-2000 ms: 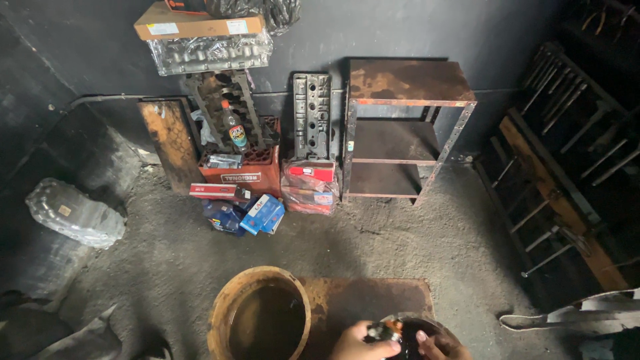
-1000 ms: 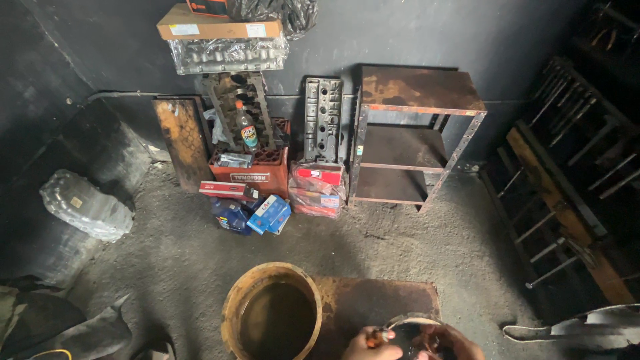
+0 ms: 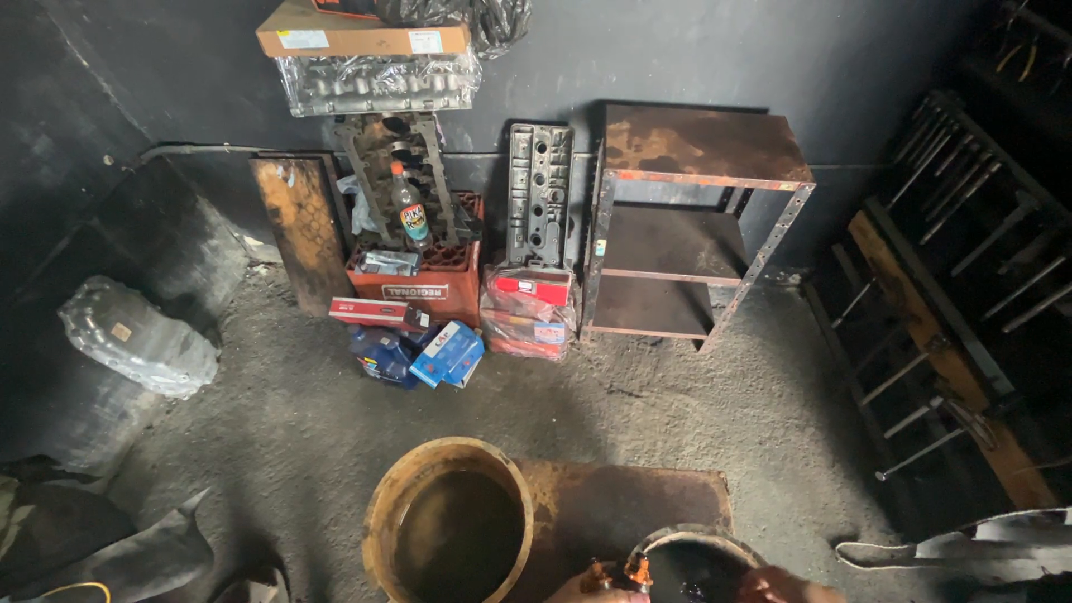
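At the bottom edge, my left hand is partly cut off, closed around a small orange-brown part with a dark piece on it; its kind is unclear. It is at the left rim of a round container of dark liquid. Over that container's right side is my right hand, blurred; whether it holds anything cannot be seen. Both containers stand at a stained brown board. The larger round tub, left of my hands, holds murky dark liquid.
A rusty metal shelf unit stands against the wall. Left of it are a metal cylinder-head cover, a red crate with a bottle, and blue boxes. A rack with metal rods is at right.
My hands have moved lower in view and are more cut off by the bottom edge.
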